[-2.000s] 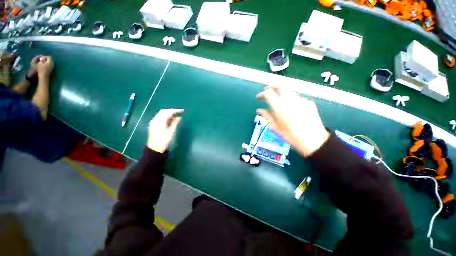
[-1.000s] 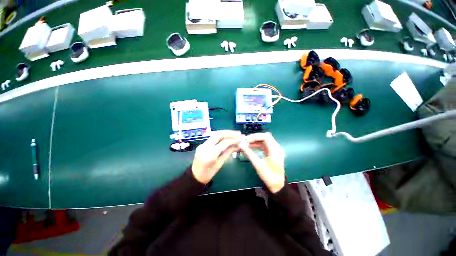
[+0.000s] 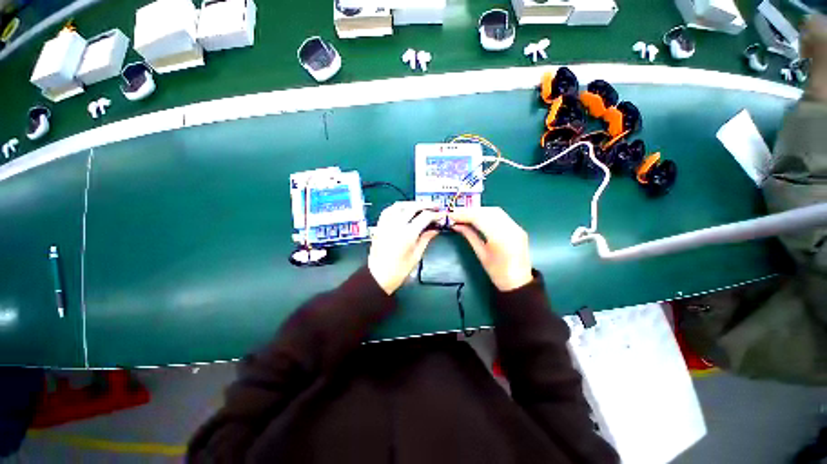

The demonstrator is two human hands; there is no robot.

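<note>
My left hand (image 3: pixel 398 245) and my right hand (image 3: pixel 497 243) meet at the front edge of the right tester (image 3: pixel 448 170), fingertips together over its cradle. What lies between the fingertips is too small and covered to tell. The left tester (image 3: pixel 328 207) has a lit screen; a pair of white earbuds (image 3: pixel 309 256) sits in the black cradle at its front edge. A thin black lead (image 3: pixel 461 304) runs from under my hands to the worktop's front edge.
Orange-and-black round pieces (image 3: pixel 594 122) lie right of the testers. A white cable (image 3: pixel 635 249) crosses from the right. A pen (image 3: pixel 57 281) lies left, a paper slip (image 3: pixel 744 147) right. White boxes, cases and earbuds stand on the belt beyond the rail (image 3: pixel 390 91). A person's sleeve (image 3: pixel 798 172) is at right.
The view has turned right since the oldest frame. Both hands came together, then moved forward from below the right tester to its front edge.
</note>
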